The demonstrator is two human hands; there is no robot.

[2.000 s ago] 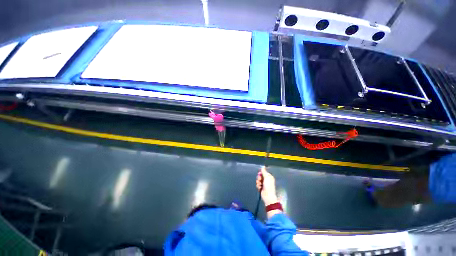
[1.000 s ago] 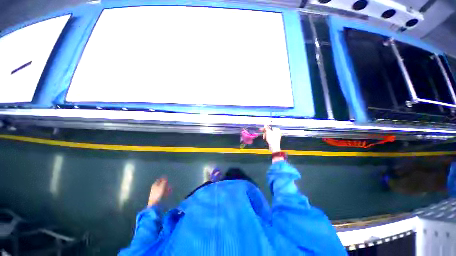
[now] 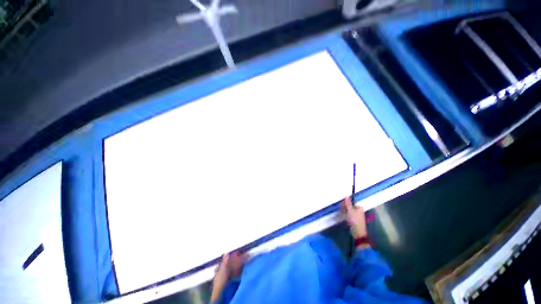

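A large bright white backlight unit with a thin dark edge lies on a blue padded pallet in front of me. My right hand is at the near edge of the pallet, closed on a thin dark stick that points up over the white sheet's near right corner. My left hand is at the silver rail by the near edge; its fingers are blurred, and I cannot tell if it grips anything.
A second white unit with a small dark stick on it lies at the left. At the right, a silver suction frame rests over a black panel. A white foam tray is at lower right. A white stand is beyond the line.
I am closer to the line and the view has tilted. My right hand has moved to the pallet edge with the stick raised over the sheet. My left hand has come up to the rail.
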